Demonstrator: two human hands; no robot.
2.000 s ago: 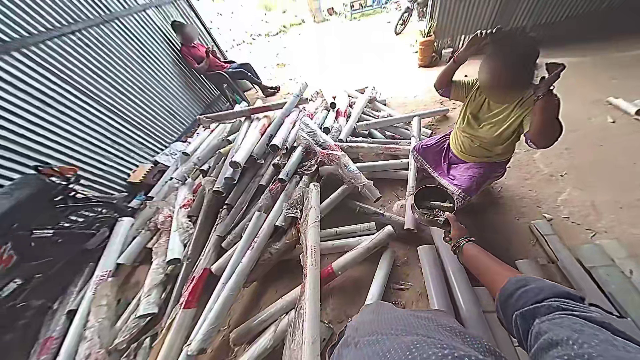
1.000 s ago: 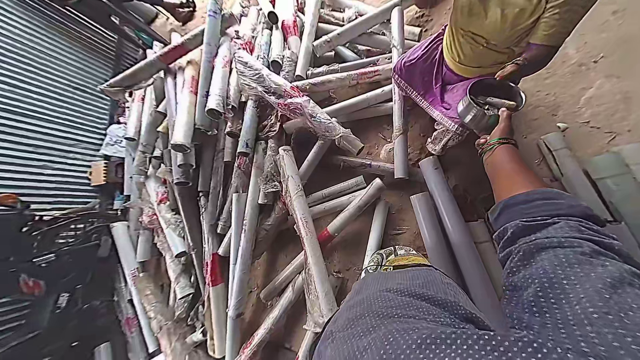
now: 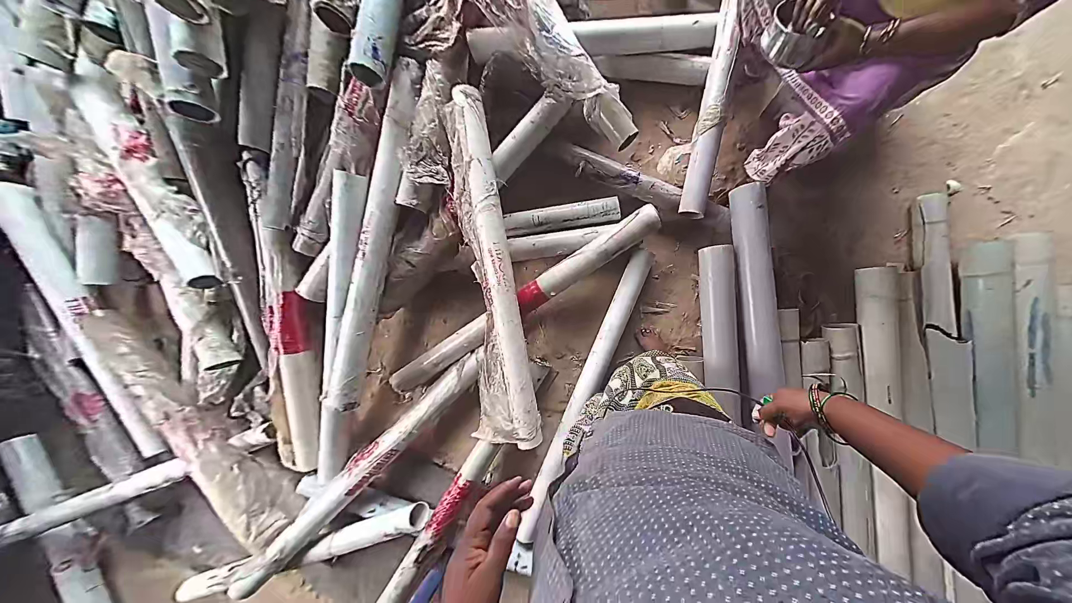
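My right hand, with bangles at the wrist, is closed on a thin dark cable beside my lap, above two grey plastic pipes. A small green and white piece shows at its fingertips. My left hand is at the bottom centre with its fingers apart and nothing in it. It is nearest to a white pipe with a red band. A plastic-wrapped white pipe lies across other pipes in front of me. At the top right, another person's hand is at a metal bowl.
A large heap of white and grey pipes, some in torn plastic film, spreads over the left and centre. More pipes lie side by side at the right. The other person's purple garment rests on the bare ground at the top right.
My right hand has left the metal bowl, which is now with the other person, and has come back to my lap, holding the cable. My left hand has come into view. The view has tilted down.
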